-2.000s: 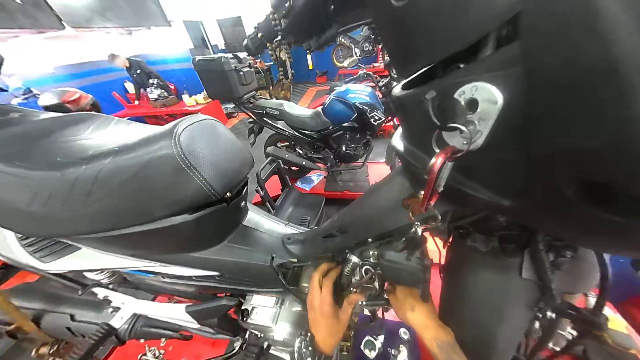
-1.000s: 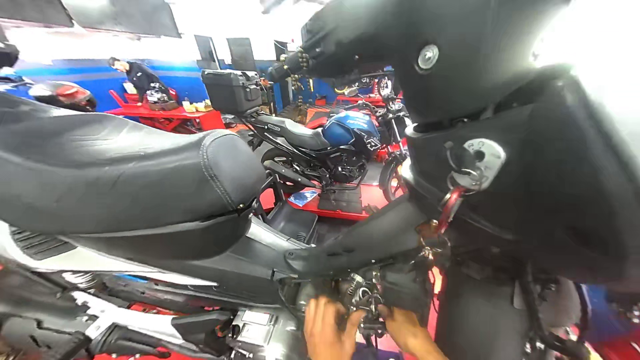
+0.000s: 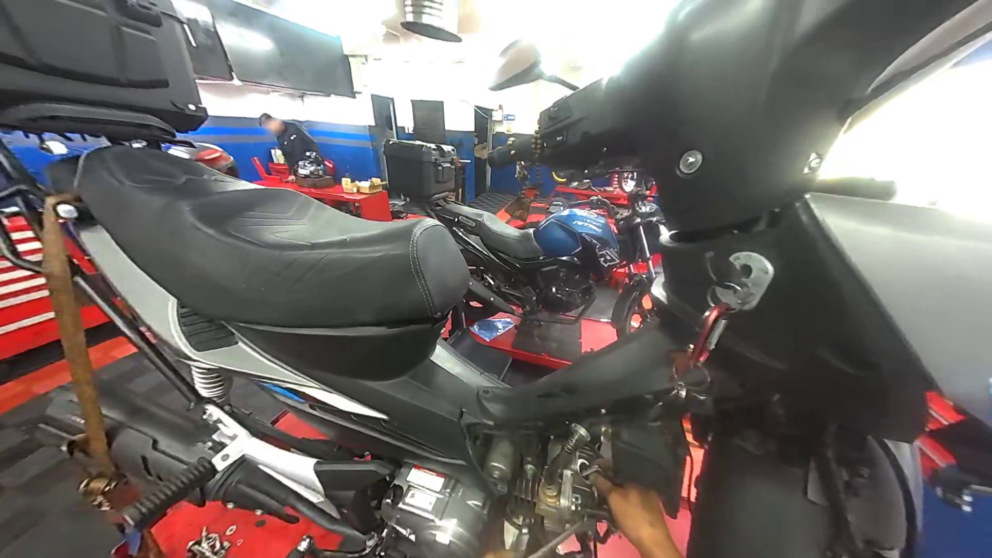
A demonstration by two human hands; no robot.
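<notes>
A motorcycle with a black seat fills the near view, its engine low in the middle. My right hand reaches up from the bottom edge, its fingertips at the metal engine head; whether they hold something is hidden. Of my left hand only a sliver shows at the bottom edge below the engine, so its grip cannot be seen. A thin metal rod slants near it. Keys on a red carabiner hang from the ignition lock.
Loose bolts lie on the red surface below the footpeg. A brown strap runs down at the left. Behind stand a blue motorcycle and a person at a red table.
My left hand has moved down from the engine head, almost out of view. My right hand stays at the engine. The view has shifted, now showing the top case and strap at the left.
</notes>
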